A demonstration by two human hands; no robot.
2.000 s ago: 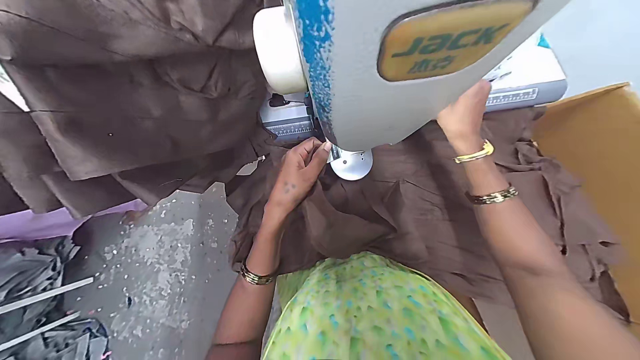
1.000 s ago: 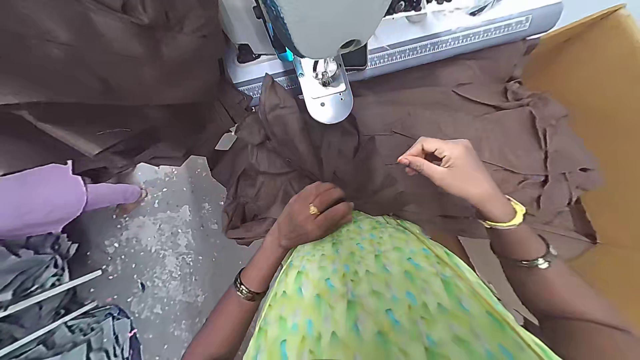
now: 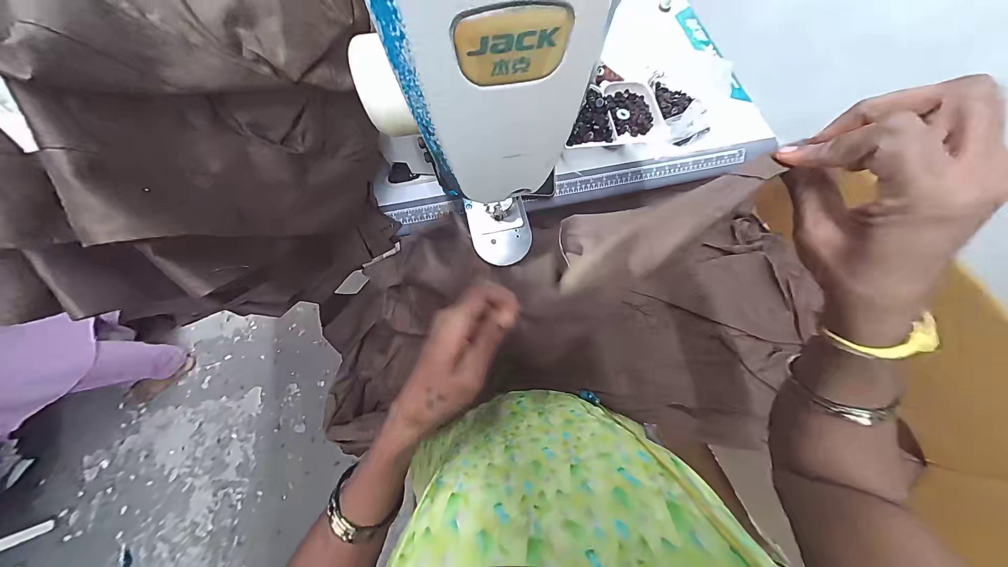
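A Jack industrial sewing or buttoning machine (image 3: 512, 102) stands ahead, its light presser plate (image 3: 502, 236) over brown fabric (image 3: 630, 339) that spreads across my lap. My right hand (image 3: 906, 173), raised at the right, pinches the corner of a brown fabric flap (image 3: 685, 220) between thumb and finger, pulling it up at a slant. Below the plate, my left hand (image 3: 457, 346) is over the brown fabric, blurred, its fingers curled together; whether it pinches cloth I cannot tell.
Small trays of dark buttons (image 3: 628, 113) sit on the machine's white bed, behind a ruler strip (image 3: 650, 175). More brown fabric (image 3: 181, 165) is heaped at the left. A cardboard box (image 3: 957, 394) stands at the right. Part of another person in purple clothing (image 3: 71, 362) shows at the left.
My right hand has moved up and right from above my lap, now with a fabric flap in its fingers. My left hand has risen from the cloth near my lap. The view has shifted.
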